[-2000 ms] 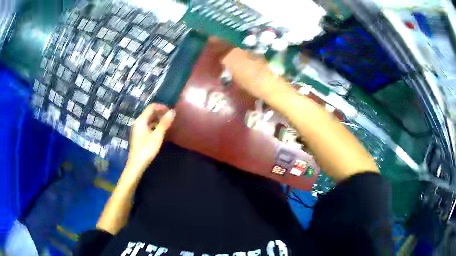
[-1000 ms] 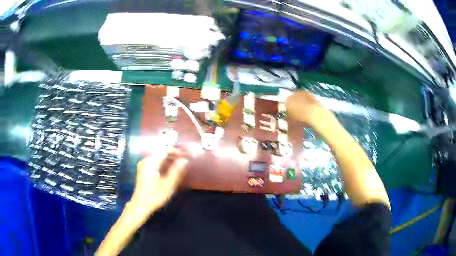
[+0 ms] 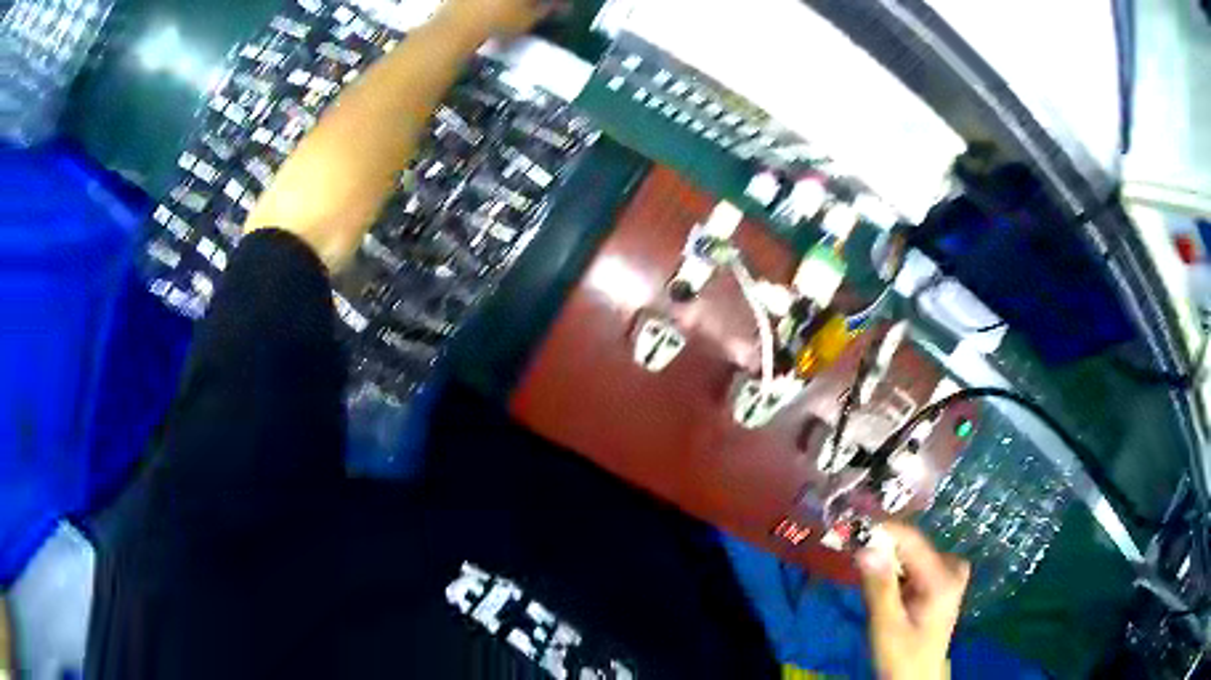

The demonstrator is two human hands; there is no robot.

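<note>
The reddish-brown test board [image 3: 638,438] lies tilted in front of me. Pale round sockets [image 3: 657,343] run along its middle. A white lead [image 3: 762,319] and a yellow-wrapped part [image 3: 826,343] are on its upper half. A black test lead [image 3: 989,393] arches over its right side. My right hand [image 3: 914,585] is at the lower right edge, thumb and finger close together beside the panel meters [image 3: 793,533]; whether they grip something is unclear. My left hand [image 3: 505,13] is cut off by the top edge, beyond the tray of units [image 3: 438,199]; its fingers are hidden.
A long white box with terminals [image 3: 810,73] stands behind the board. A dark monitor [image 3: 1029,266] is at the upper right. A clear glittery tray [image 3: 996,498] lies right of the board. A blue bin [image 3: 80,319] is at the left.
The view has turned. My left hand has moved from the board's near edge to the far side of the left tray. My right hand has come from the board's upper right to its lower right edge.
</note>
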